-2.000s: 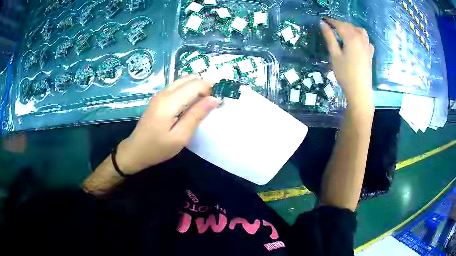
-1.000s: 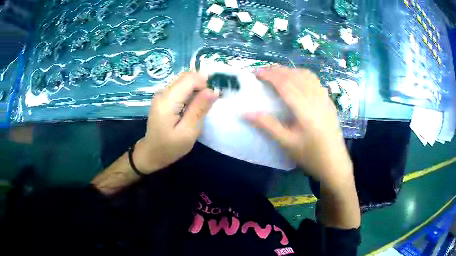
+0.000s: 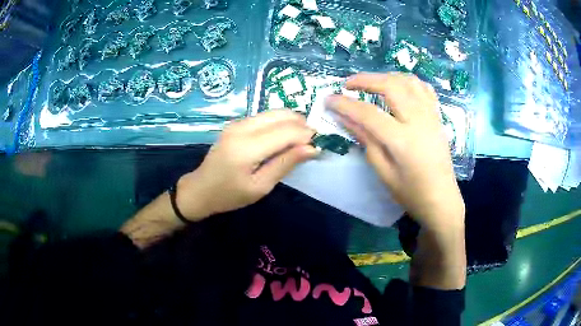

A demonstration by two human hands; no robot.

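My left hand [image 3: 248, 159] pinches a small dark-green circuit board [image 3: 334, 144] between thumb and fingertips. A white backing sheet [image 3: 350, 184] lies under the board and the fingers, above the lap. My right hand [image 3: 408, 140] is over the sheet's upper right part, with thumb and fingers at its upper edge. The hand hides part of the sheet, and whether the fingertips also hold a small pad cannot be told. The compartment tray [image 3: 260, 83] behind the hands holds loosely piled green boards, many with white squares.
A round-pocket tray [image 3: 146, 121] with board assemblies is at the left. A clear sheet with yellow-gold spots [image 3: 541, 44] is at the far right. Loose white sheets [image 3: 549, 167] hang at the bench's right edge. A black bin or bag [image 3: 494, 210] stands below, on a green floor with yellow lines.
My right hand has come from the tray's right side to the white sheet. The board in my left hand has moved right and down, close to the right fingers. The view has shifted slightly.
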